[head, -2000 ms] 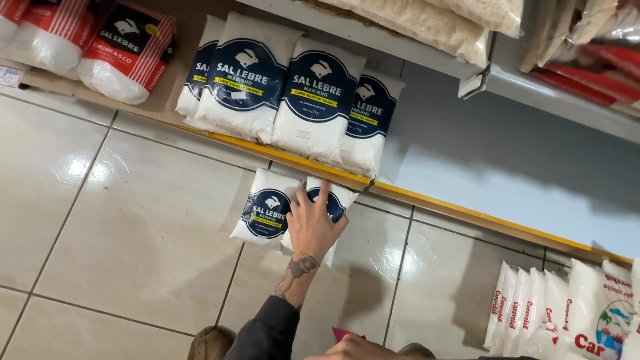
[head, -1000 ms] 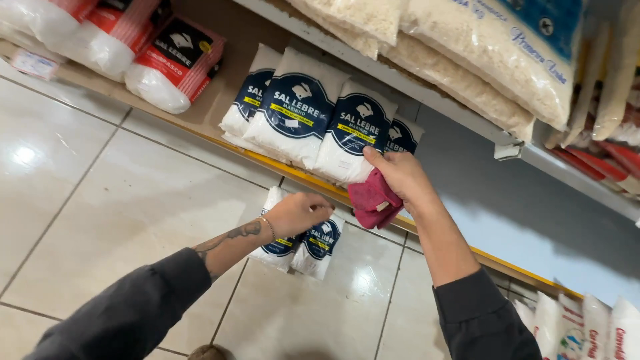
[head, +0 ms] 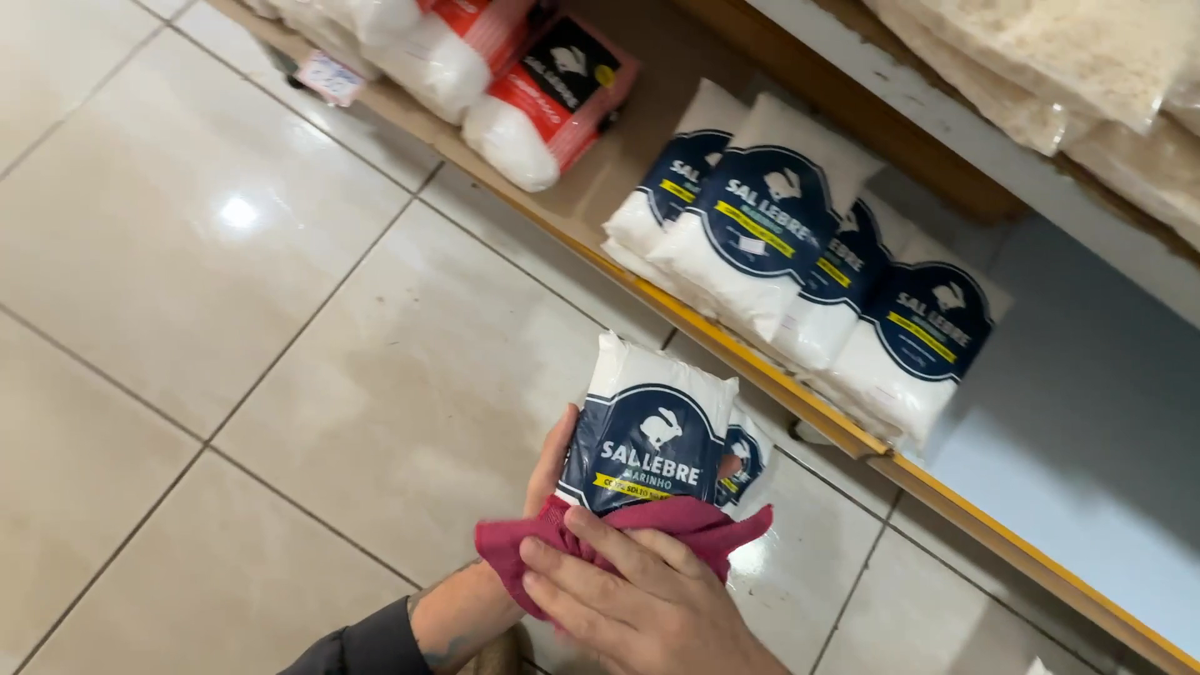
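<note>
A white plastic bag of salt with a dark blue label (head: 656,431) rests in my left hand (head: 553,464), whose palm is behind it and whose fingers show at both sides. My right hand (head: 628,581) presses a crimson cloth (head: 694,520) flat over the lower part of the bag. The cloth hides the bag's bottom edge. Another blue-labelled salt bag (head: 745,464) lies on the tiled floor, partly hidden behind the held one.
Several blue-labelled salt bags (head: 759,216) lean together on the bottom shelf, above its yellow front edge (head: 750,361). Red-labelled bags (head: 553,103) stand to their left, near a price tag (head: 330,77). Bags of pale grains (head: 1059,56) lie on the shelf above.
My left hand has lifted one salt bag from the pair on the floor. The cloth in my right hand has moved from beside the shelf bags onto the held bag.
</note>
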